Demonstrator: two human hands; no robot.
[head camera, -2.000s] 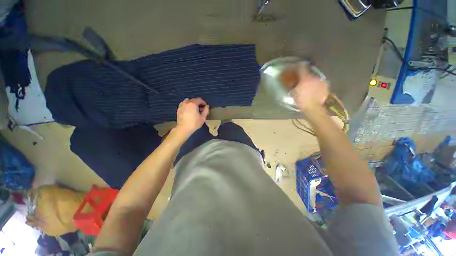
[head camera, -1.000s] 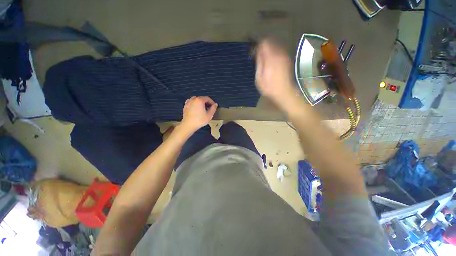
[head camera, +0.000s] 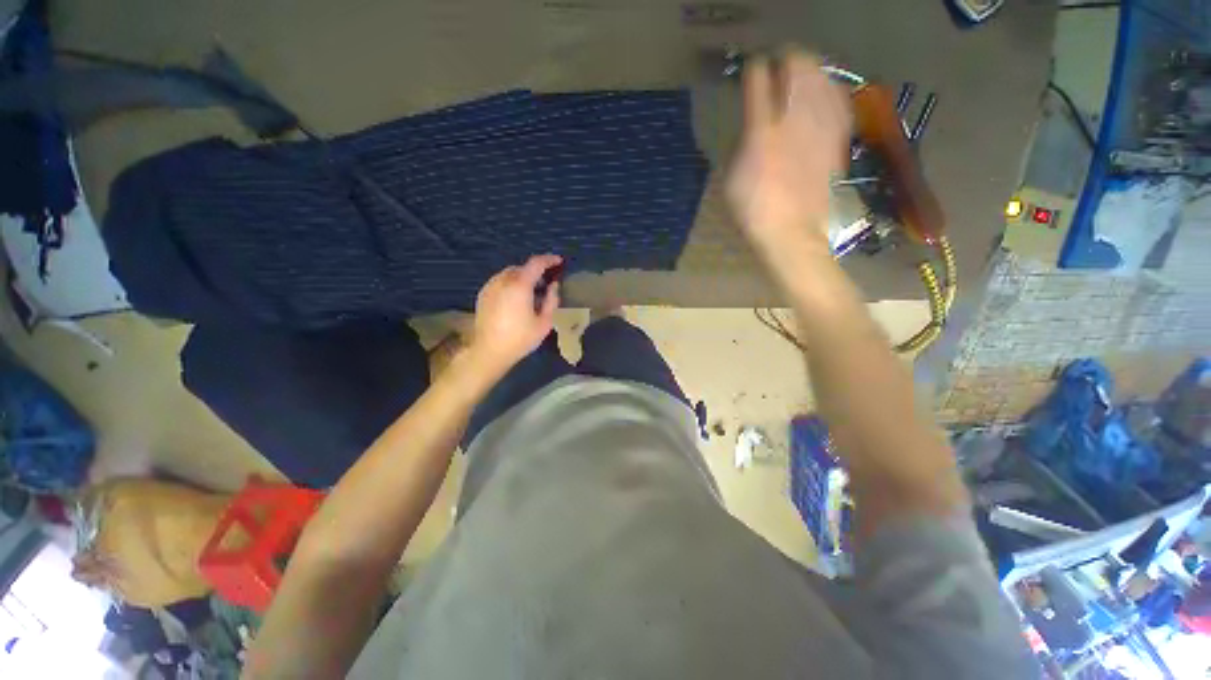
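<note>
The navy pinstripe jacket panel (head camera: 558, 173) lies across the pressing table (head camera: 465, 47). A narrow dark strip (head camera: 399, 213) runs over it from the left. My left hand (head camera: 511, 316) is at the panel's near edge, thumb and fingers pinched on the cloth; something small and dark shows at the fingertips. My right hand (head camera: 793, 153) is blurred, raised over the table right of the panel. A small metal thing (head camera: 732, 61) shows by its fingertips; whether it is held is unclear. The steam iron (head camera: 896, 166) rests behind the right hand, which partly hides it.
The yellow-gold hose (head camera: 946, 299) curves off the iron at the table's right edge. A dark unstriped bundle (head camera: 299, 399) hangs at the near left edge. A red stool (head camera: 252, 538) and blue crate (head camera: 817, 485) are on the floor. A second iron (head camera: 976, 11) is cut off at the far right.
My right hand let go of the iron after setting it down at the right, then moved to the panel's far right corner and now right and away. The left hand has stayed near the same edge.
</note>
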